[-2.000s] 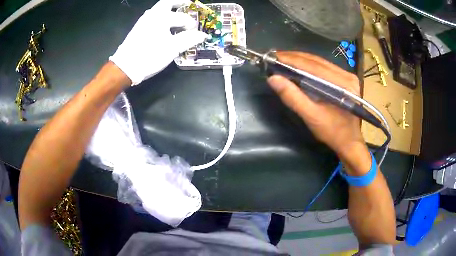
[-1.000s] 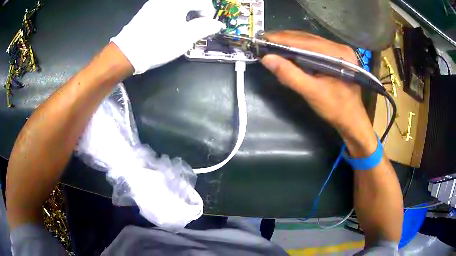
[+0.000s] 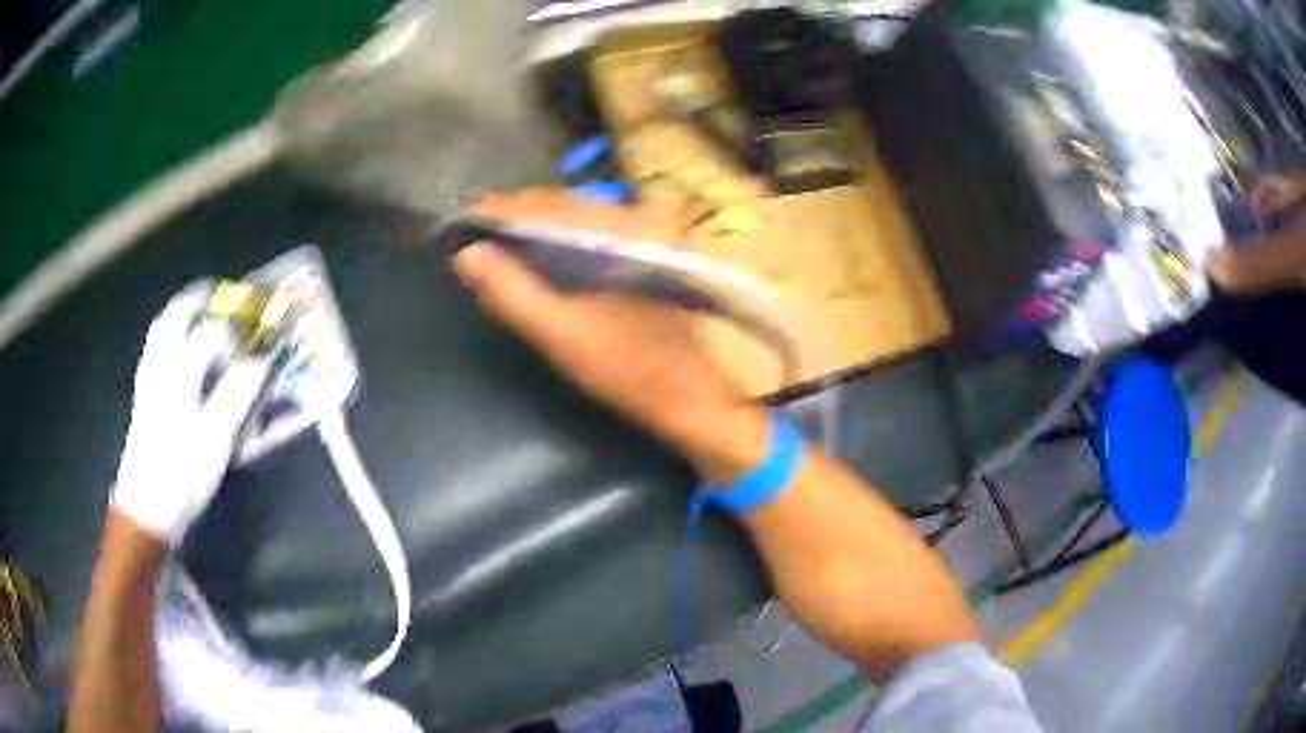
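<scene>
The view is blurred. The open white socket housing [image 3: 327,351] lies on the dark mat at the left, with yellow and green parts inside. My left hand [image 3: 186,401], in a white glove, holds its left side. A white cord [image 3: 370,516] runs from the housing down to a clear plastic bag [image 3: 236,666]. My bare right hand [image 3: 602,308] holds the soldering iron [image 3: 616,268] to the right of the housing, apart from it. The iron's tip is too blurred to see clearly. A blue wrist strap [image 3: 762,470] is on my right wrist.
A tan cardboard tray [image 3: 845,272] with a black stand [image 3: 802,100] lies beyond my right hand. Blue discs [image 3: 587,155] are beside it. A dark station [image 3: 974,172] stands right of the tray. Another person's hand [image 3: 1268,258] is at the right edge, near a blue stool [image 3: 1146,447].
The view has swung to the right, so the housing and tray appear further left. The soldering iron in my right hand has moved away from the housing. Another person's hand has come into view.
</scene>
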